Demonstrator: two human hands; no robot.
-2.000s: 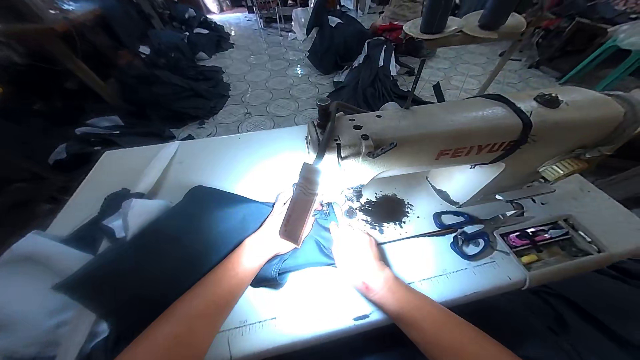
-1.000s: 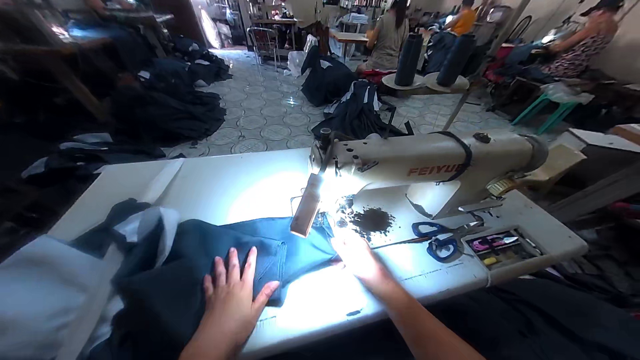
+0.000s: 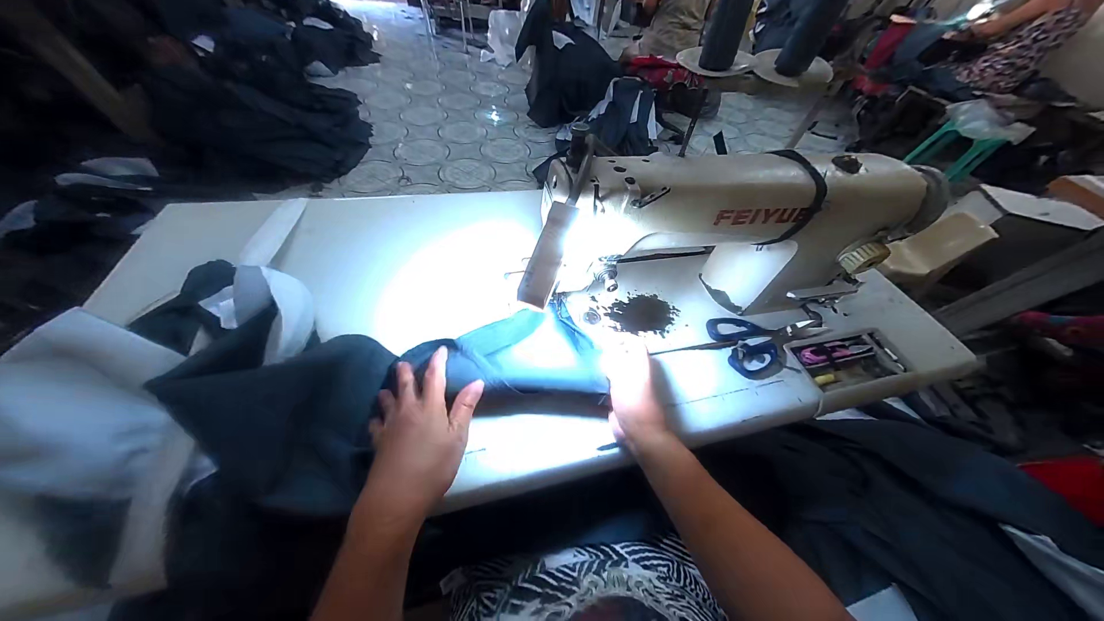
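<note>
A Feiyue sewing machine (image 3: 690, 203) stands on a white table, its lit needle area at the left end of the head. Dark blue-green cloth (image 3: 543, 362) runs from under the needle area toward me and off to the left, where it bunches up with white fabric (image 3: 289, 315). My left hand (image 3: 423, 423) lies on the cloth's left part with the fingers spread and bent; whether it pinches the cloth is unclear. At the cloth's right end, my right hand (image 3: 634, 392) holds its edge, the fingers washed out by bright light.
Blue-handled scissors (image 3: 755, 345) lie right of the needle area, beside a tray (image 3: 888, 366) with small items set in the table. Thread cones (image 3: 724, 34) stand behind the machine. Dark cloth heaps (image 3: 259, 121) cover parts of the floor. A person (image 3: 1026, 43) sits at the back right.
The cloth near the needle has been folded or drawn into a narrower strip. My left hand, beside the needle area two seconds ago, now rests on the cloth further left.
</note>
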